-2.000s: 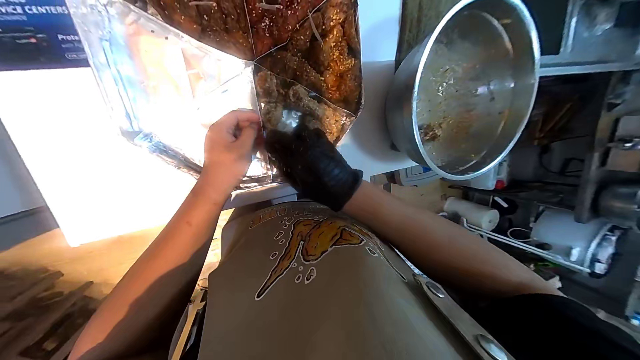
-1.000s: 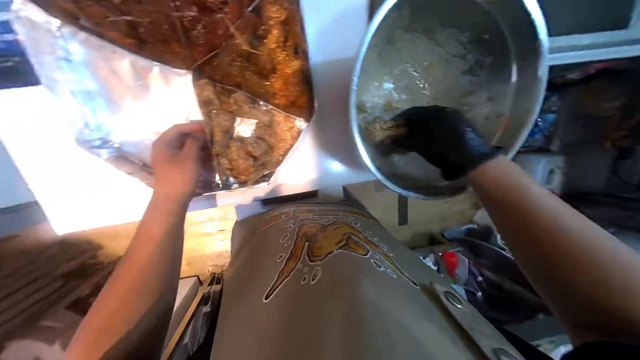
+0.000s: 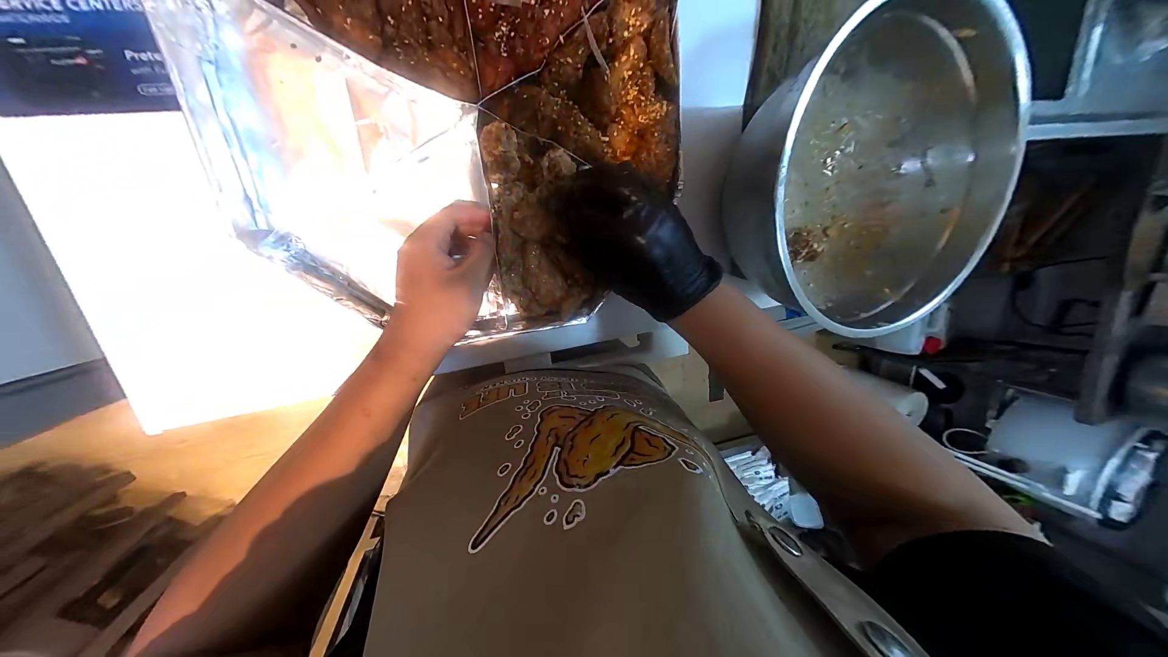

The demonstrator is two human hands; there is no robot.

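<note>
A foil-lined tray [image 3: 319, 283] is split by thin dividers into sections. One section has pale brown fried chicken pieces [image 3: 529, 265]; others hold darker, sauced pieces with sesame seeds [image 3: 630, 82]. My left hand [image 3: 447, 269], bare, pinches the divider's edge beside the pale pieces, thumb and fingertips together. My right hand [image 3: 630, 237], in a black glove, rests over that same section with its fingers curled down at the chicken; whether it grips a piece is hidden. A large round metal bowl [image 3: 899, 173] is tilted at the right, with sauce and crumbs inside.
The left tray section shows bare, glaring foil. A printed sign [image 3: 87, 55] is at the upper left. My brown apron [image 3: 566, 547] with a chicken-wing print is close below the tray. At lower right are a white roll [image 3: 885, 397] and a white cylindrical container [image 3: 1049, 447].
My gloved right hand has moved left, from inside the metal bowl back to the pale chicken in the tray. My left hand stays at the divider. The view has shifted.
</note>
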